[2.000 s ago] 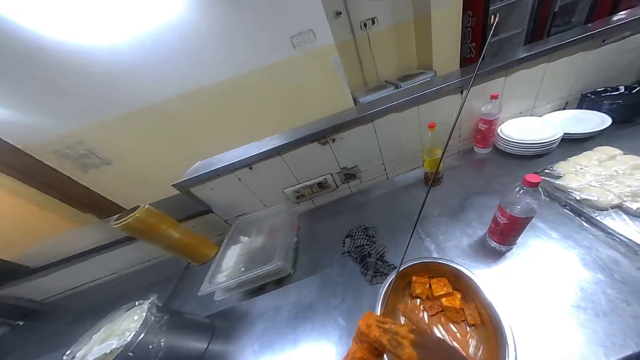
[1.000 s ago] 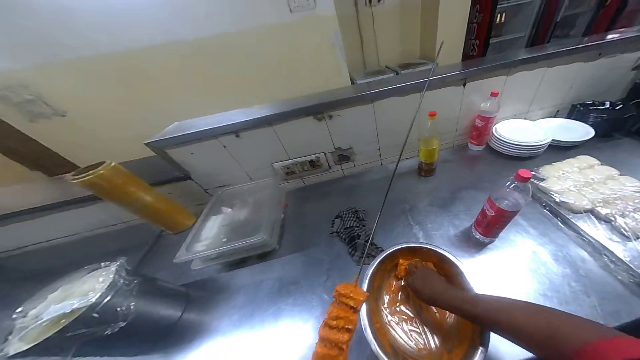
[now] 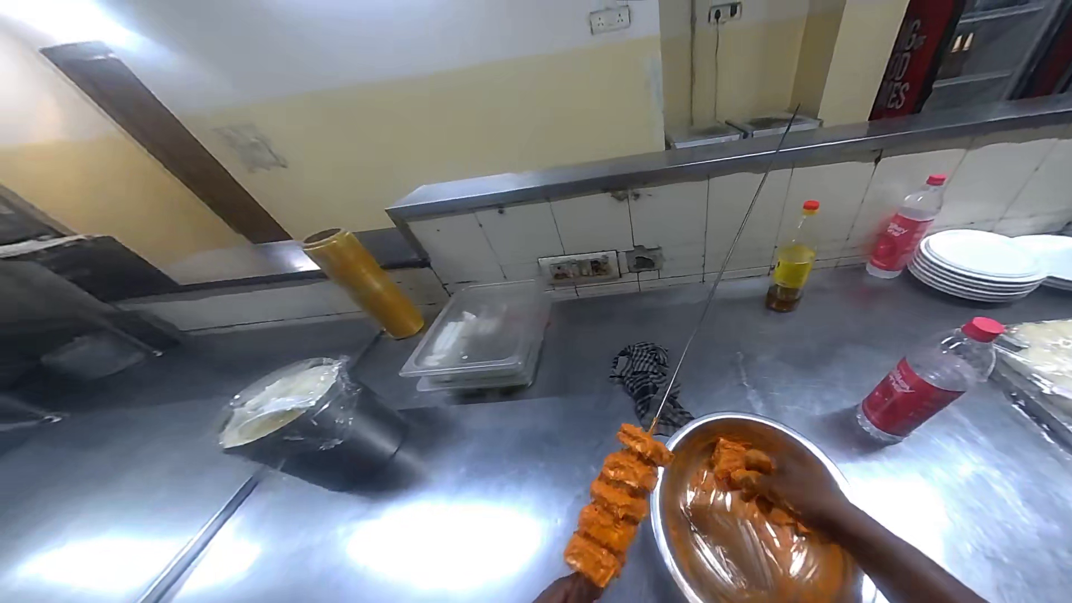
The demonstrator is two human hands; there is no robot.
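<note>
My left hand [image 3: 571,590] shows at the bottom edge, closed around the lower end of a long metal skewer [image 3: 727,266]. Several orange marinade-coated chunks [image 3: 617,502] are threaded on the skewer just above that hand; its bare upper part slants up and right to a thin tip. Inside a steel bowl [image 3: 662,523] smeared with orange marinade, my right hand [image 3: 791,486] has its coated fingers on an orange chunk [image 3: 730,461] by the far inner wall. Some smaller orange pieces lie under the hand. The skewered chunks are close to the bowl's left rim.
A checked cloth [image 3: 645,381] lies behind the bowl. Plastic bottles [image 3: 930,381], an oil bottle [image 3: 792,264], stacked white plates [image 3: 976,266] and a film-covered tray [image 3: 1038,368] stand right. Leftward are lidded plastic containers [image 3: 481,331], a film roll [image 3: 364,285] and a film-covered dark tub [image 3: 335,427].
Two seconds ago several cubes lay in the bowl and the chunks hung over it; now the skewered chunks are left of the bowl. My right hand, in the bowl a second ago, is still there.
</note>
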